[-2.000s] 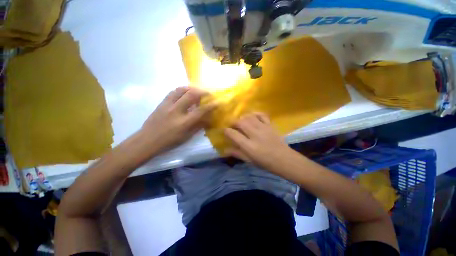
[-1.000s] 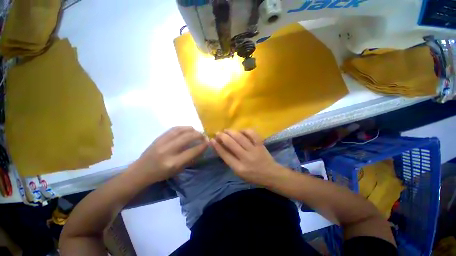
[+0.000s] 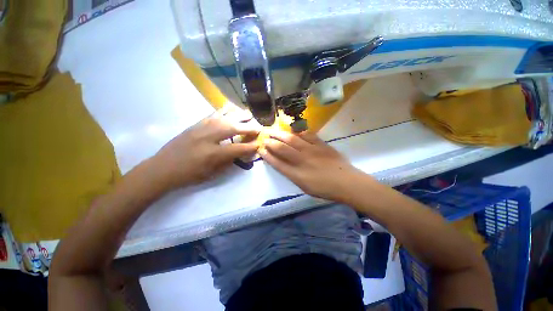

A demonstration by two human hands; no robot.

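Note:
A yellow fabric piece (image 3: pixel 336 106) lies under the white sewing machine head (image 3: pixel 285 67); part of it shows on each side of the head. My left hand (image 3: pixel 212 146) and my right hand (image 3: pixel 306 161) hold its near edge close to the needle area, fingertips nearly touching. The bright lamp glow, the machine head and my fingers hide the needle, the presser foot and the exact grip. A shiny curved metal guard (image 3: pixel 253 67) hangs on the head's front.
A yellow stack (image 3: pixel 54 158) lies at left, with another pile (image 3: pixel 30 45) above it. A small folded stack (image 3: pixel 479 114) lies at right. A blue crate (image 3: pixel 506 243) with yellow cloth stands lower right. A dark flat rectangle (image 3: pixel 377 254) is by the right thigh.
Both hands have moved from the table's front edge up to the needle area, taking the fabric's near edge along. The fabric now lies further back under the head. The view has shifted.

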